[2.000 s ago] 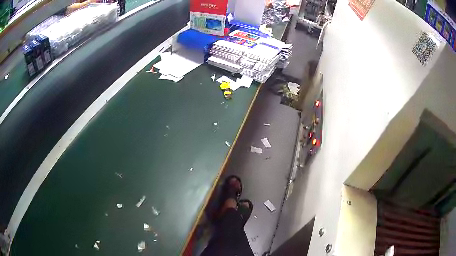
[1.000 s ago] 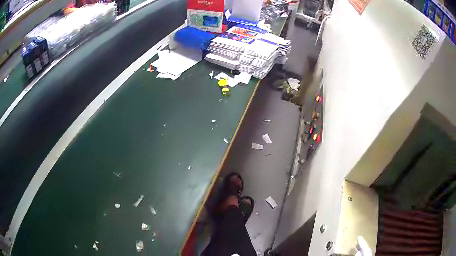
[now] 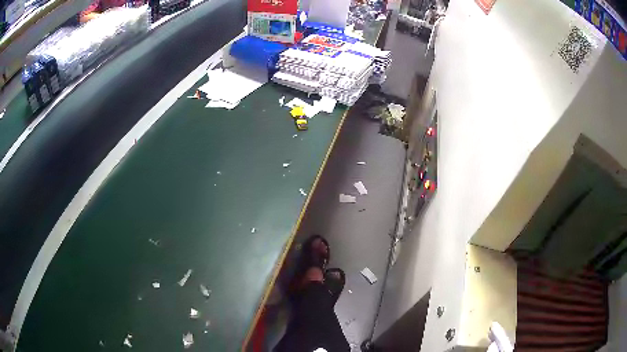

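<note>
The green workbench (image 3: 172, 206) lies in front of me with small white scraps on it. At the right is the off-white shrink machine (image 3: 495, 124), with dark green flaps (image 3: 584, 206) over its outlet and reddish-brown ribbed rollers (image 3: 560, 302) under them. A white-gloved fingertip part of my right hand (image 3: 500, 337) shows at the bottom edge, over the pale outlet frame; the rest is cut off. A tiny white patch at the bottom edge, over the dark trousers, may be my left hand; it is too small to tell. No product is seen on the rollers.
A stack of printed cartons (image 3: 330, 69), a blue roll (image 3: 254, 55), a red-white display box (image 3: 273, 19) and white sheets (image 3: 234, 86) are at the far bench end. The black conveyor (image 3: 117, 103) runs left; black boxes (image 3: 41, 86) and clear-wrapped goods (image 3: 96, 41) lie beyond.
The view has shifted slightly, so the bench items appear a little further left and higher. The white glove at the outlet frame shows more than two seconds ago. The rollers still show no product.
</note>
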